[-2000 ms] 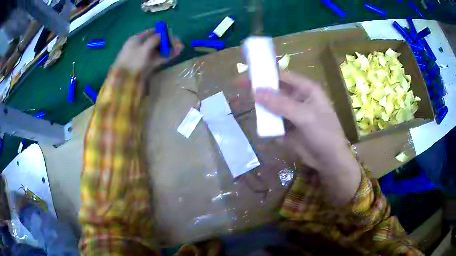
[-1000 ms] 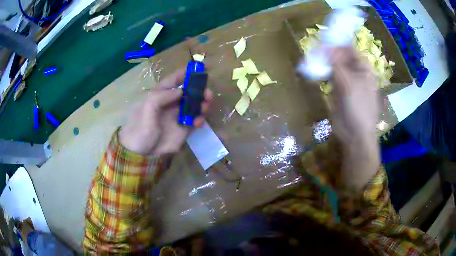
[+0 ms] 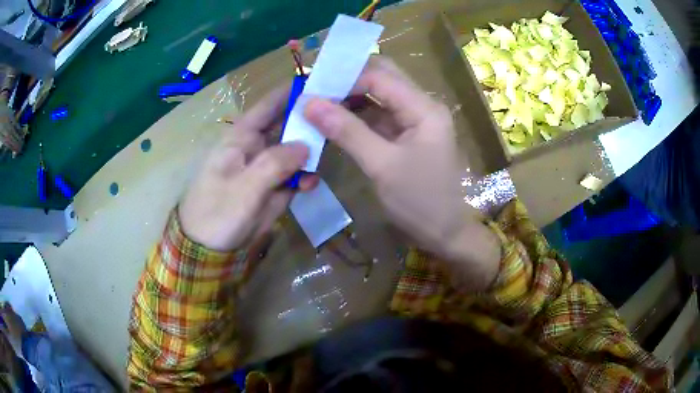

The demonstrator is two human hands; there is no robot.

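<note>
A blue battery cell with thin leads at its top is held upright in my left hand, over the middle of the work mat. A white strip lies along the cell and covers most of it. My right hand grips the strip, its thumb pressed on the strip's face. My left fingers also touch the strip's lower end. Another white piece lies on the mat just below the hands, with thin dark wires at its lower end.
The brown cardboard mat spans the front. An open cardboard tray of pale yellow pieces stands at right, with piled blue cells beyond. Blue cells lie on the green surface at left. A person's sleeve shows at lower left.
My right hand has come from over the tray to the cell, bringing the white strip against it. The yellow pieces seen on the mat are now mostly out of sight behind my right hand.
</note>
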